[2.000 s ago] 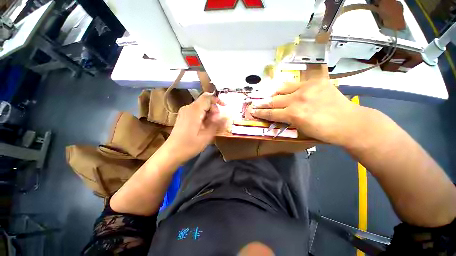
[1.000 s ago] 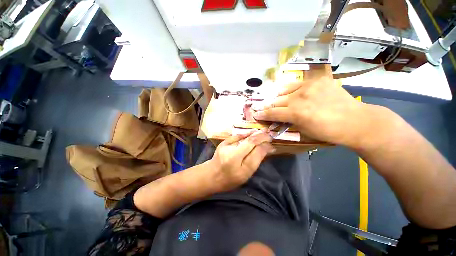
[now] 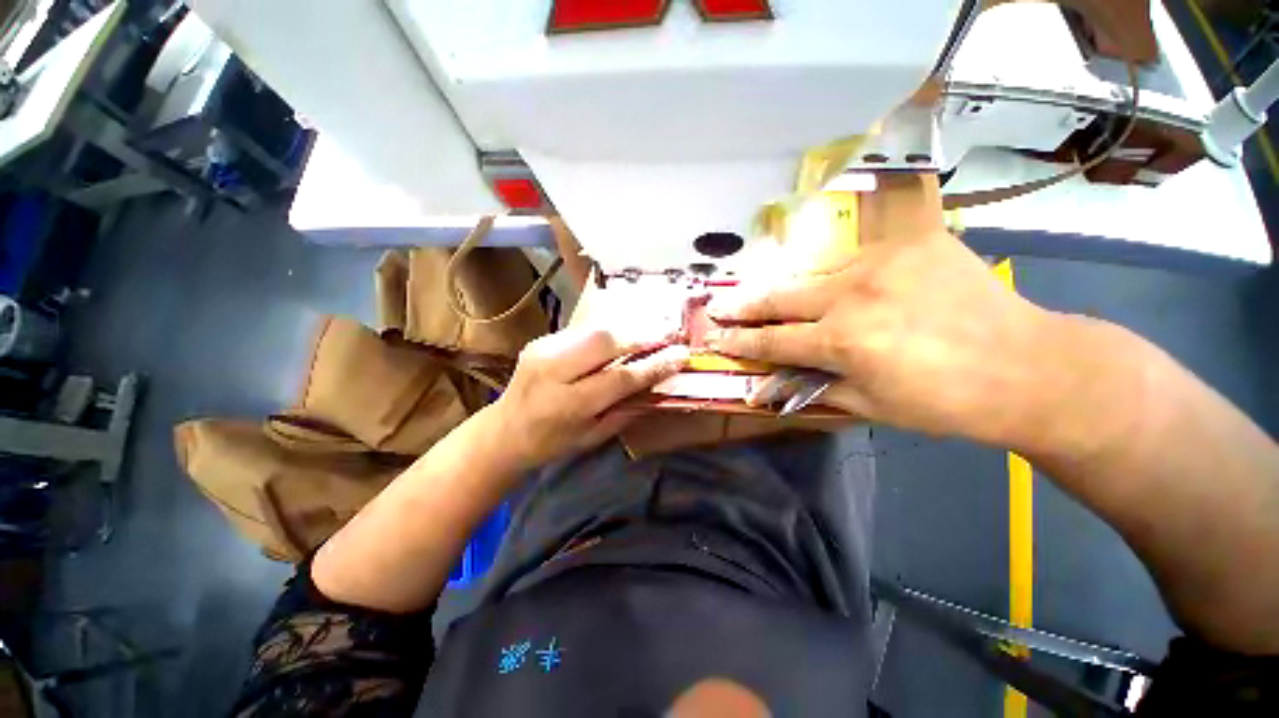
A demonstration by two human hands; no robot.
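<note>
A small reddish-brown patch (image 3: pixel 697 320) lies in the window of the yellow and white clamp frame (image 3: pixel 718 362), under the white machine head (image 3: pixel 673 126). The tan bag body (image 3: pixel 687 432) shows below the frame's near edge. My right hand (image 3: pixel 905 330) lies over the frame's right side, fingertips on the patch's right edge. Metal tips, apparently thread snips (image 3: pixel 797 391), stick out from under this hand. My left hand (image 3: pixel 568 386) is at the frame's near left, fingertips by the patch's lower left edge; whether they grip anything is unclear. Glare whitens the work area.
Tan bags (image 3: pixel 330 421) are heaped at the left by my knees, with a blue crate (image 3: pixel 484 544) partly showing below. A bag strap (image 3: pixel 484 302) loops up beside the machine table (image 3: pixel 379 197). Brown pieces (image 3: pixel 1143 152) lie on the table's right. A dark apron (image 3: pixel 659 575) covers my lap.
My left hand has moved from beside the snips' tips at the near edge up and left to the patch's lower left. My right hand stays almost in place. The view has shifted slightly.
</note>
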